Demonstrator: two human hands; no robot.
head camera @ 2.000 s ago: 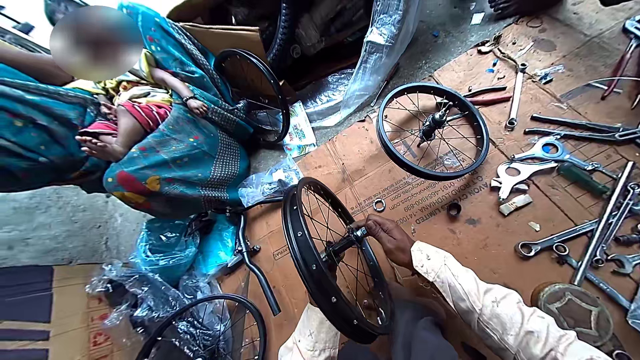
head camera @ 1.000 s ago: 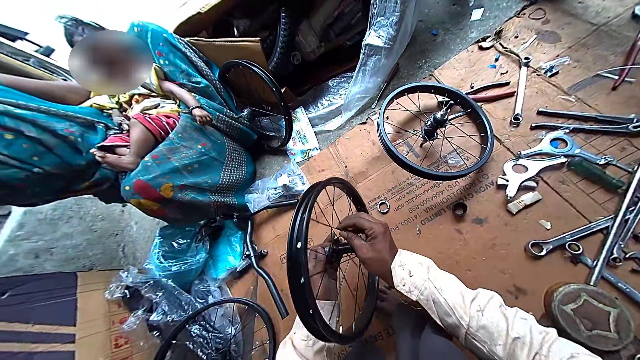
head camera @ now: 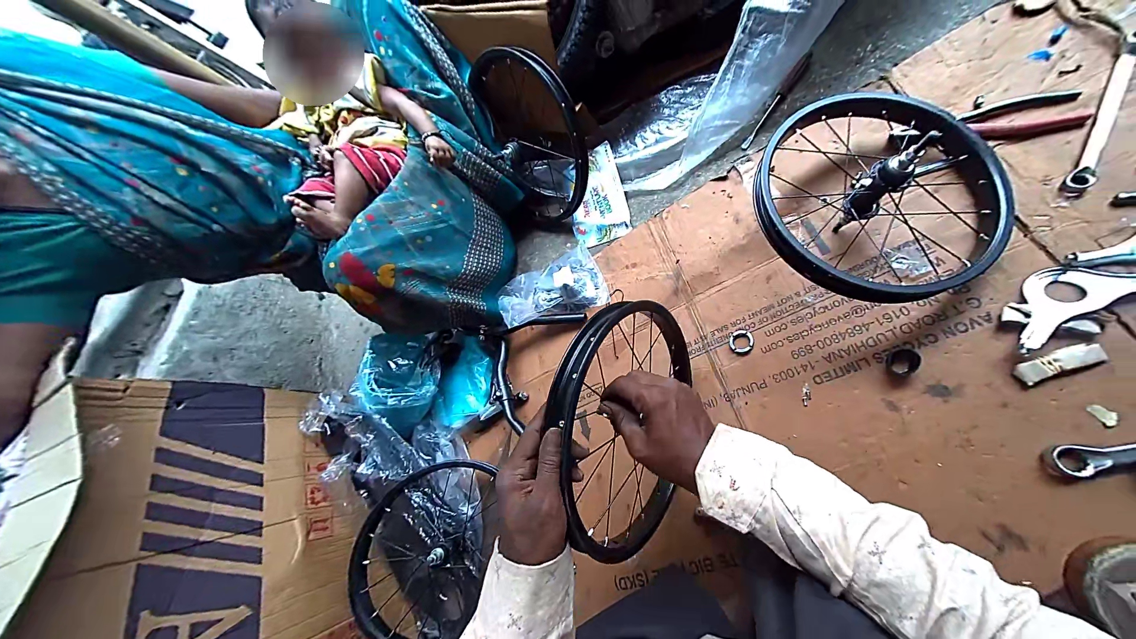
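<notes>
A small black spoked bicycle wheel rim [head camera: 679,355] stands tilted in front of me. My left hand [head camera: 535,488] grips its rim on the left side, thumb and fingers around it. My right hand [head camera: 661,426] is at the spokes near the wheel's middle, fingertips pinched together; the hub is hidden behind it, and whether the fingers hold a spoke or a small part cannot be told. Another black wheel [head camera: 1001,195] with a hub and axle lies at the upper right. A metal ring [head camera: 741,342] and a dark ring [head camera: 903,361] lie on the cardboard sheet [head camera: 852,453].
Spanners [head camera: 1096,133], red-handled pliers [head camera: 1034,124] and a flat metal tool [head camera: 1047,306] lie at right. A third wheel [head camera: 359,568], plastic-wrapped parts [head camera: 399,382] and a handlebar [head camera: 506,382] are at left. Upper left, a person in teal cloth [head camera: 417,257] holds a child [head camera: 355,169].
My left hand has come up onto the left side of the rim. My right hand has moved from the hub axle to the spokes. The wheel has turned a little.
</notes>
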